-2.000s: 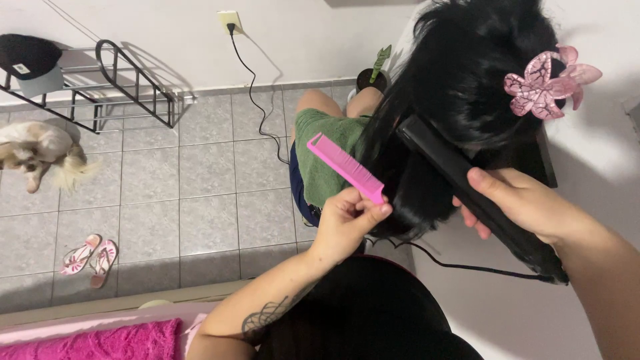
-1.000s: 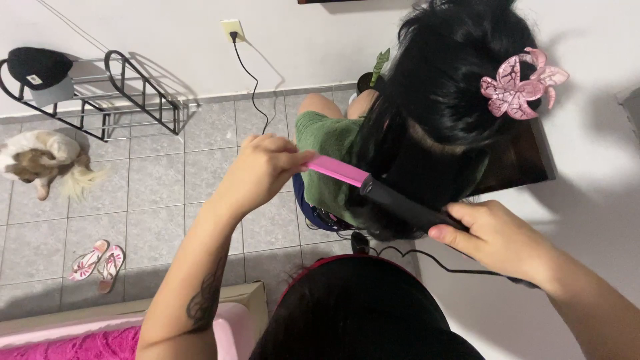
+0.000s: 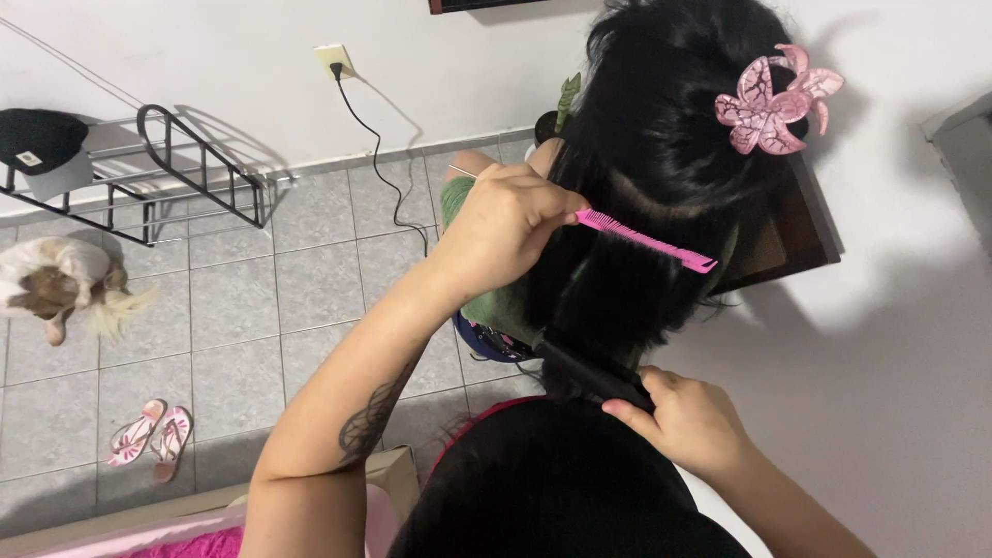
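A seated person in a green top has long black hair (image 3: 620,287), its upper part gathered in a pink flower-shaped claw clip (image 3: 763,108). My left hand (image 3: 508,229) grips a pink tail comb (image 3: 651,242), whose teeth lie against the loose hair below a parting. Lower down, my right hand (image 3: 686,415) holds a black hair straightener (image 3: 593,372) near the ends of the hair. Whether its plates are closed on a lock cannot be told.
A power cord (image 3: 377,155) runs from a wall outlet (image 3: 333,60). At left are a metal rack (image 3: 205,167) with a cap (image 3: 43,147), a curled-up dog (image 3: 58,279) and flip-flops (image 3: 151,440). A dark wooden shelf (image 3: 806,232) is beside the person; a potted plant (image 3: 568,97) stands behind.
The comb has turned in my left hand; its teeth now lie on the hair, further right. My right hand has moved down and toward me with the straightener.
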